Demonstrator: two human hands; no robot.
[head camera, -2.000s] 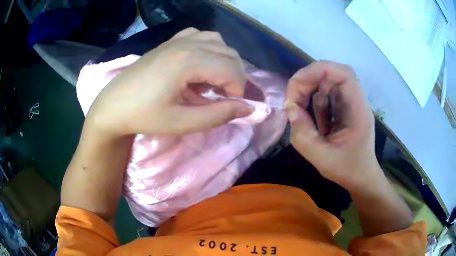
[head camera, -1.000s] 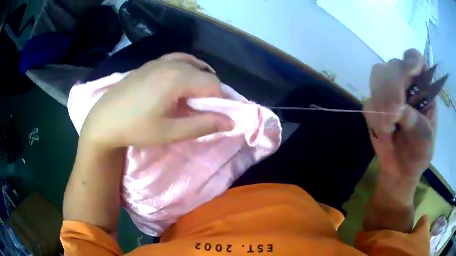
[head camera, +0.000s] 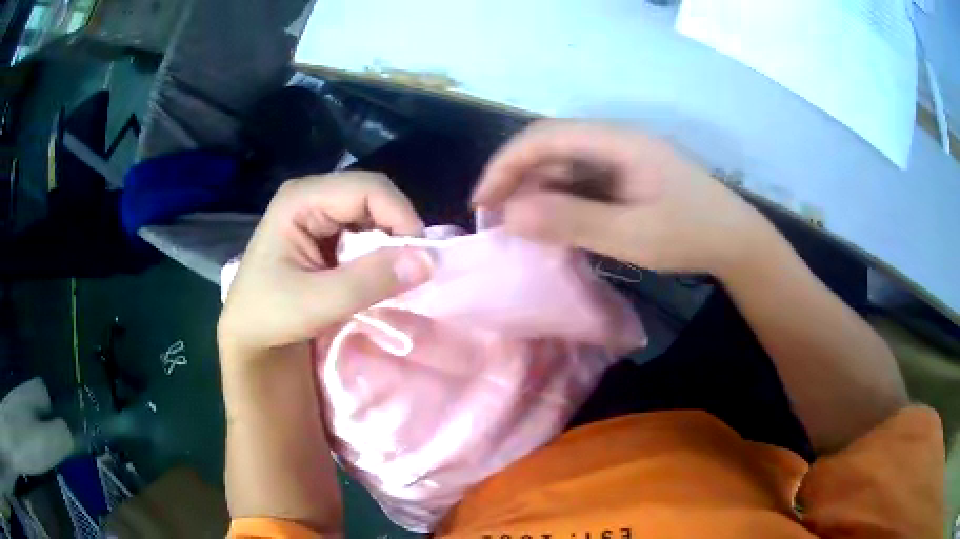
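Note:
A shiny pink satin fabric (head camera: 453, 390) lies bunched on the lap, its upper edge raised. My left hand (head camera: 326, 253) pinches this edge between thumb and fingers. My right hand (head camera: 600, 195) is blurred at the right part of the same edge, fingers curled with the fingertips at the fabric; whether they grip it cannot be told. A dark shape shows inside the right palm, too blurred to make out. A thin pale loop of thread (head camera: 619, 272) shows below the right hand.
A pale table (head camera: 568, 63) with a worn edge runs across the top and right, with paper sheets (head camera: 821, 63) on it. A blue item (head camera: 179, 193) and grey cloth are at upper left. Thread scraps (head camera: 174, 358) lie on the green floor. A white bundle (head camera: 34, 426) is at far left.
My right hand has come back left from far right to the fabric edge. The drawn-out thread and the snips' blades no longer show. The view has shifted, and the fabric edge is spread wider.

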